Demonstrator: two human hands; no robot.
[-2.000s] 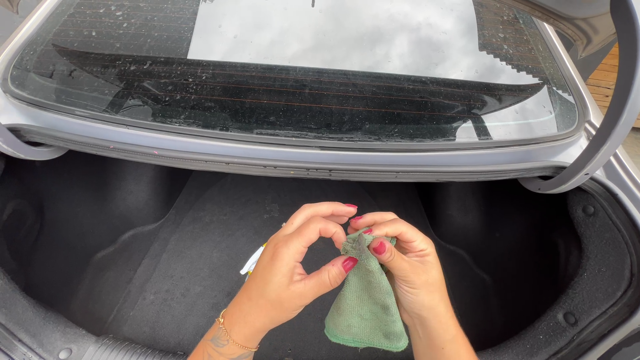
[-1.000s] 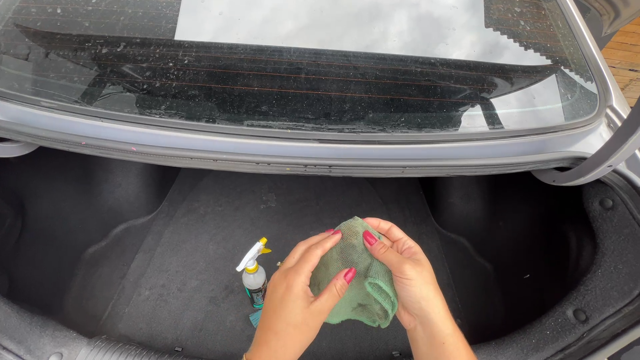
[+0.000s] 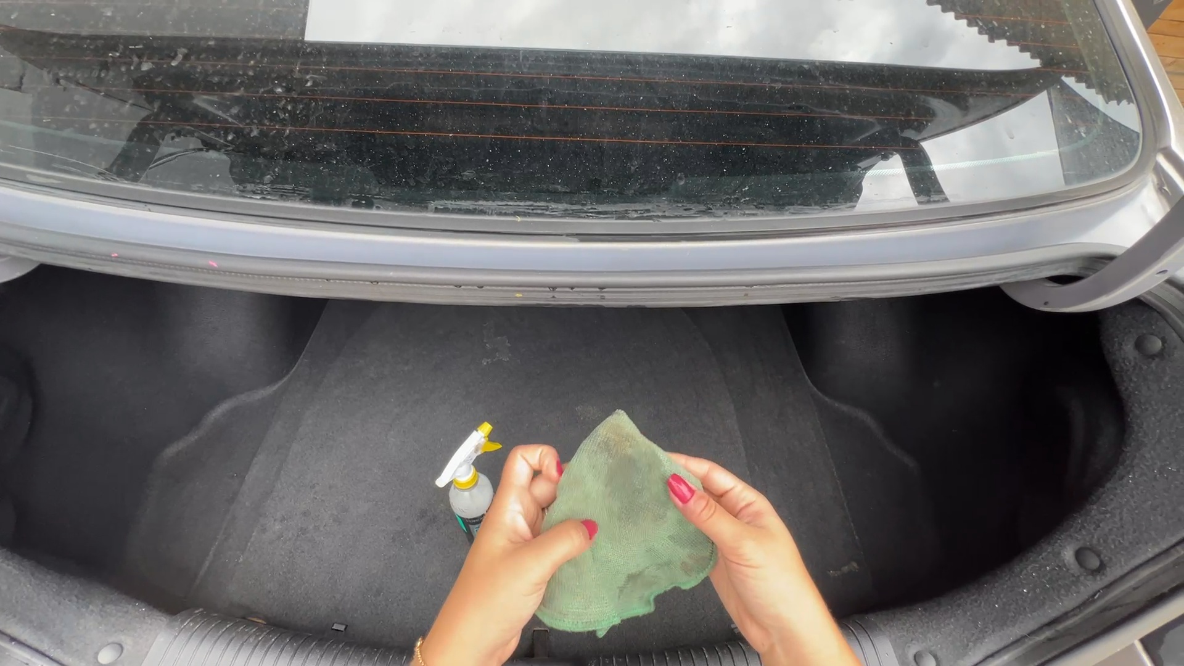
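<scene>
A green cloth [image 3: 624, 527] with dark smudges is held up between both hands over the open car trunk, its pointed corner upward. My left hand [image 3: 527, 546] pinches its left side, thumb on the front and fingers curled at the edge. On the right side, my right hand [image 3: 740, 536] grips it with the thumb in front. A spray bottle [image 3: 471, 498] with a white and yellow trigger head stands on the trunk's carpet [image 3: 370, 462], just left of my left hand, which partly hides its base.
Beyond the trunk opening lies the rear window [image 3: 573, 129], speckled with drops and dirt. A curved trunk lid hinge arm [image 3: 1101, 277] stands at the right. The trunk's rear sill [image 3: 231, 638] runs along the bottom edge.
The bunched cloth has been opened out and is now spread between the hands. The spray bottle, mostly hidden two seconds ago, shows more fully.
</scene>
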